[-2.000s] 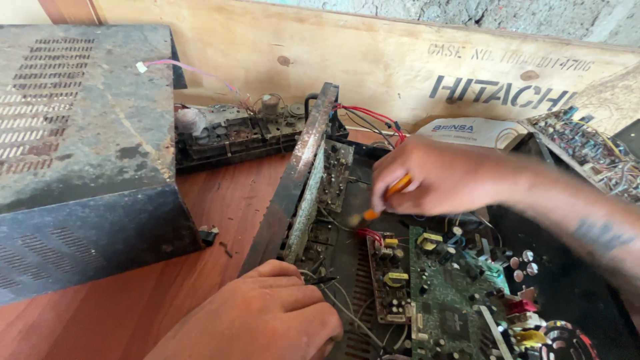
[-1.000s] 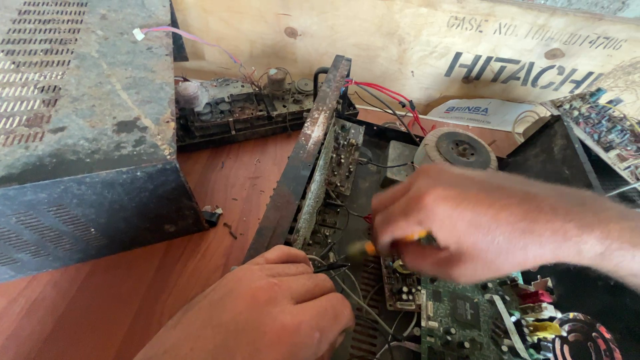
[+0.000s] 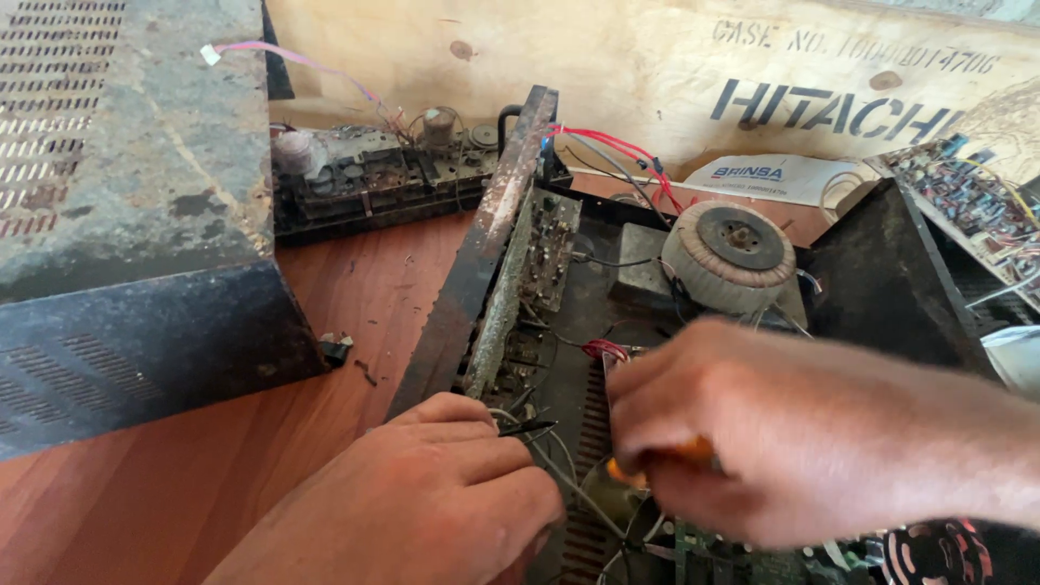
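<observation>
My right hand (image 3: 699, 431) is closed around an orange-handled brush (image 3: 630, 471), its blurred bristles low over the vented floor of an open metal chassis (image 3: 585, 390). My left hand (image 3: 463, 487) rests at the chassis' rusty front panel (image 3: 496, 236), with a thin black pointed piece (image 3: 528, 427) showing by its fingers; whether the hand grips that piece or the panel's edge is hidden. Thin grey wires run between the hands. A toroidal transformer (image 3: 729, 252) sits toward the back of the chassis. A narrow circuit board (image 3: 548, 252) stands behind the panel. A green circuit board (image 3: 731, 565) lies partly under my right hand.
A rusty vented metal cover (image 3: 162, 203) stands on the wooden table (image 3: 357, 325) at left. Behind it lies a dark mechanism (image 3: 390, 171) with a pink wire. A plywood board (image 3: 569, 57) rises at the back. Another populated circuit board (image 3: 959, 203) leans at the right.
My right hand has moved down toward the front of the chassis with the brush, and the transformer has come into full view. My left hand stays at the front panel.
</observation>
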